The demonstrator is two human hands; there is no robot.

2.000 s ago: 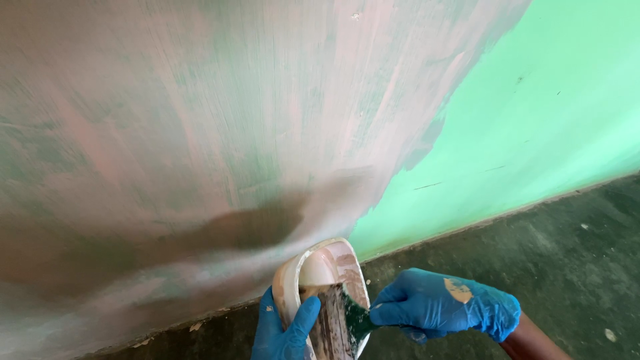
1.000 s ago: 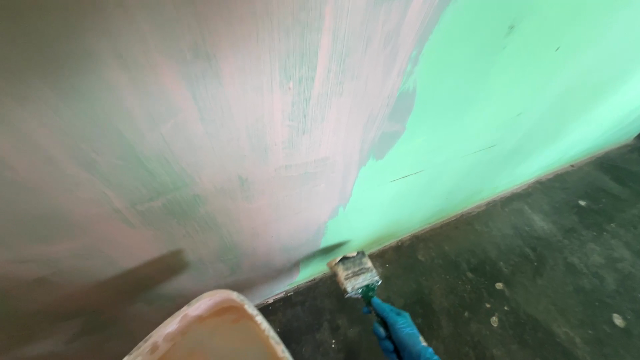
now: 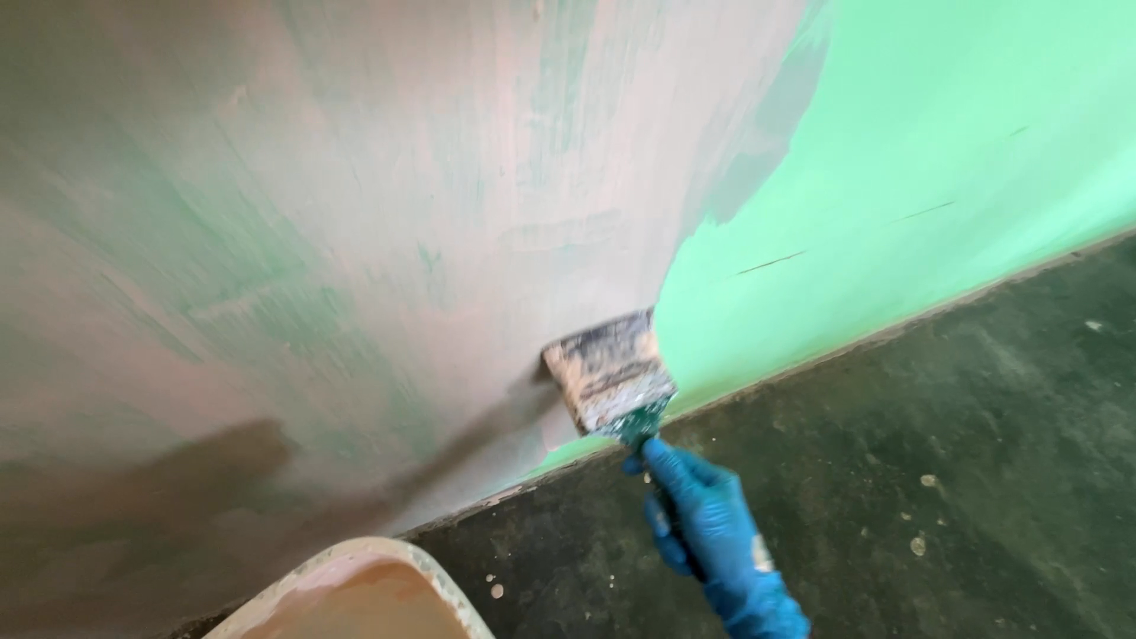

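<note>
My right hand (image 3: 710, 524), in a blue glove, grips the green handle of a wide paintbrush (image 3: 612, 368). Pale pink paint coats the ferrule, and the dark bristles meet the wall at the border between pinkish paint (image 3: 426, 204) and bright green paint (image 3: 914, 151). A paint container (image 3: 417, 555) with a pale, smeared rim shows at the bottom edge, left of the brush, with pinkish paint inside. My left hand is out of view.
A dark floor (image 3: 870, 444) with dried paint spots runs along the foot of the wall at the lower right. Shadows fall across the lower left of the wall. Two thin dark scratches mark the green part.
The brush was in the container two seconds ago, then beside the wall's foot; now it is up against the wall. My left hand, seen at the container in the oldest frame, has left the view.
</note>
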